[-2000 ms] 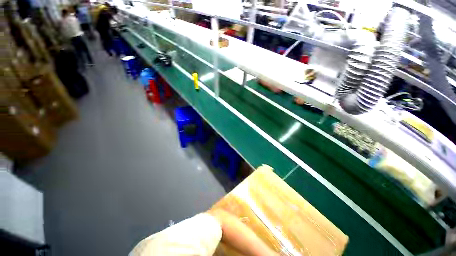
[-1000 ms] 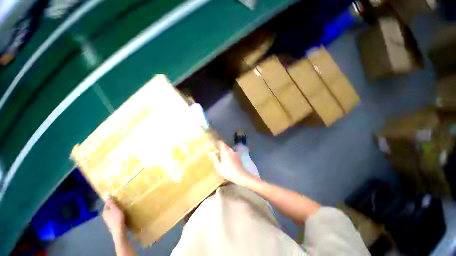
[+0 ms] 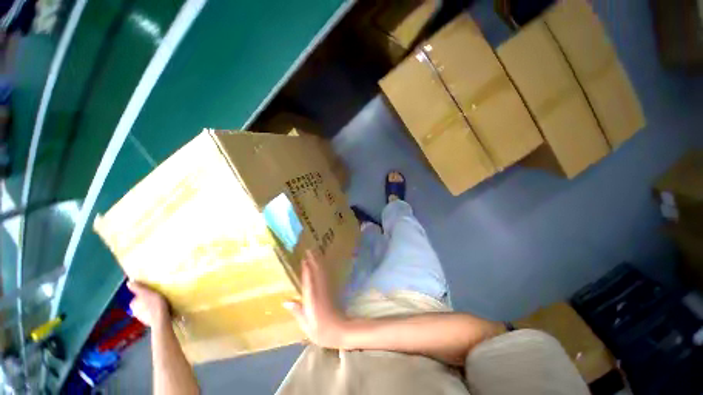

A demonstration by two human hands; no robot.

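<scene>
A large brown cardboard carton (image 3: 208, 254) is held tilted in front of my body, beside the green belt's edge. Its taped face is glaring bright, and a printed side with a blue-white label (image 3: 284, 221) shows. My left hand (image 3: 150, 306) grips its lower left edge. My right hand (image 3: 317, 305) presses against the printed side near the lower corner, fingers spread. The carton's underside and contents are hidden.
The green conveyor belt (image 3: 231, 58) with white rails runs along the left. Two closed cartons (image 3: 462, 104) (image 3: 574, 85) stand on the grey floor ahead. Black crates (image 3: 644, 328) and another carton (image 3: 566, 339) lie at the lower right. My feet are below the carton.
The carton has turned so that its printed side and label show more. My right hand has moved from its edge onto that side. The floor cartons appear larger.
</scene>
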